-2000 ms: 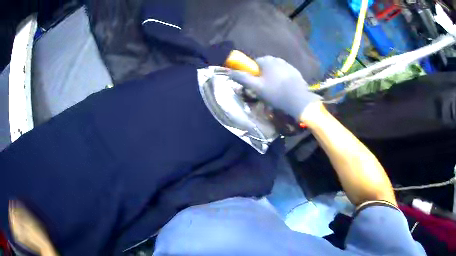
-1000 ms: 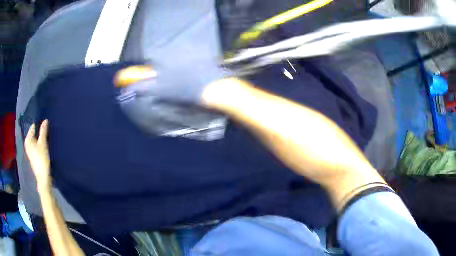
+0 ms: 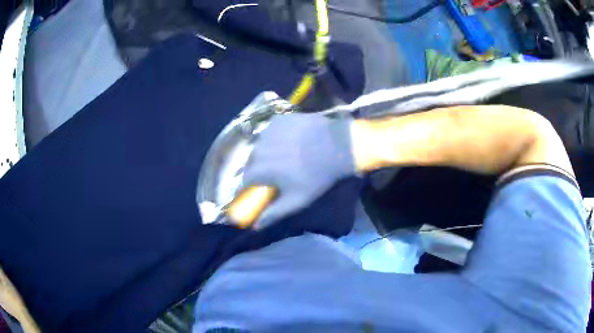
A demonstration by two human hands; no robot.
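Observation:
A navy garment [image 3: 124, 156] covers much of the padded table, with a small white disc [image 3: 206, 64] and thin pale lines near its top. The silver steam iron [image 3: 225, 162] rests on the garment at the middle, its pointed ends toward the top and the lower left. My right hand [image 3: 296, 162], in a grey glove, is closed around its orange-tan handle [image 3: 252, 205]. My left arm [image 3: 13, 302] is cut off at the lower left edge; the hand itself is not clearly visible.
A yellow hose [image 3: 320, 32] rises from the iron. Whitish twisted strips [image 3: 456, 84] trail to the right. A white flat strip [image 3: 13, 84] lies at the far left beside grey cloth [image 3: 71, 71]. A green cloth bundle [image 3: 449, 67] and a blue tool [image 3: 472, 29] are at the upper right.
Since one second ago, my right hand and the iron have turned and moved lower over the garment. My left hand has gone to the lower left edge. The camera view has shifted.

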